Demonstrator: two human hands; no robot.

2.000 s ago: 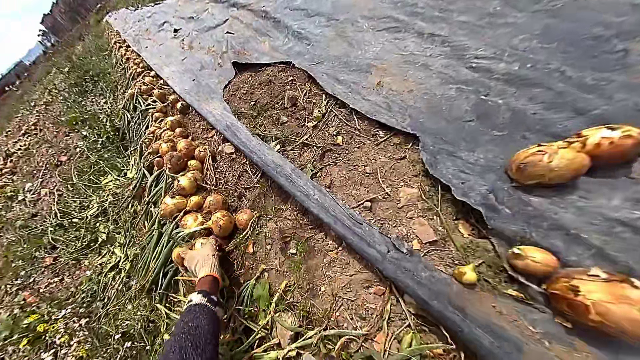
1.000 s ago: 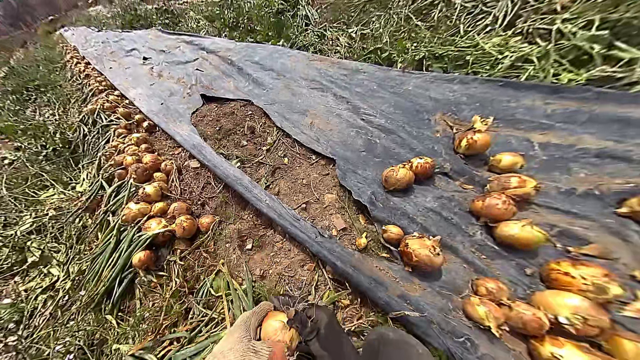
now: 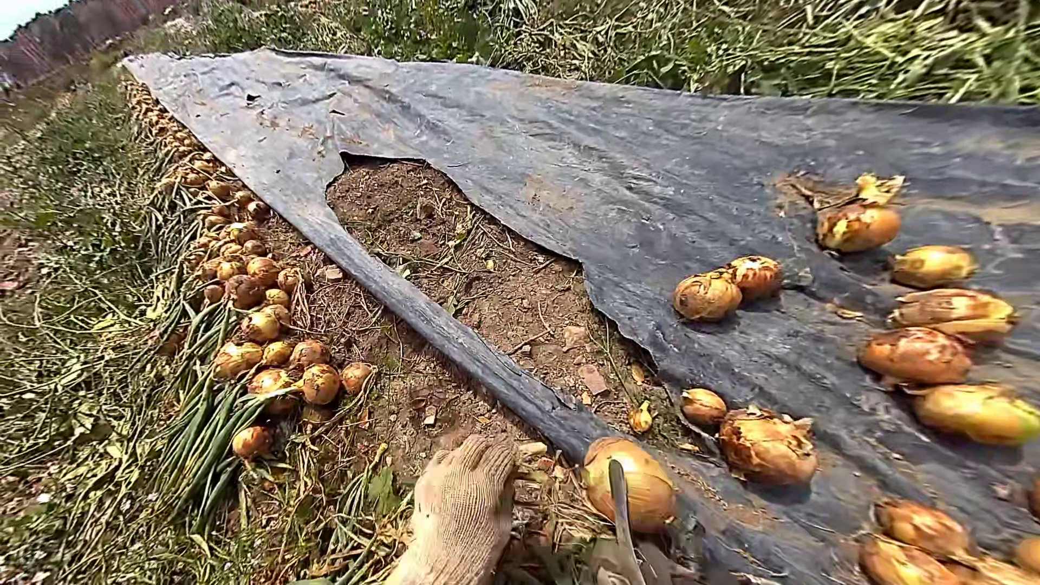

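Note:
My left hand (image 3: 467,508), in a pale knit work glove, reaches in from the bottom with its fingers curled down; whether something is in its grip cannot be told. A large yellow onion (image 3: 630,485) lies to its right at the edge of the dark plastic sheet (image 3: 512,374). In front of that onion stands a narrow metal blade (image 3: 622,520), rising from the bottom edge. A blurred grey shape surrounds the blade's lower end, and my right hand cannot be made out clearly there. Left of my left hand is a pile of onions (image 3: 276,357) with green tops.
Several loose onions (image 3: 918,355) lie on the sheet at right. The sheet has a long torn opening showing bare soil (image 3: 455,244) with small stones. A row of onions (image 3: 187,154) runs along its left edge. Weeds (image 3: 73,390) and cut green stalks (image 3: 934,49) flank it.
My left hand was at the onion pile two seconds ago, then held an onion at the bottom. Now a large onion lies at the sheet's edge beside it, and a blade has come into view.

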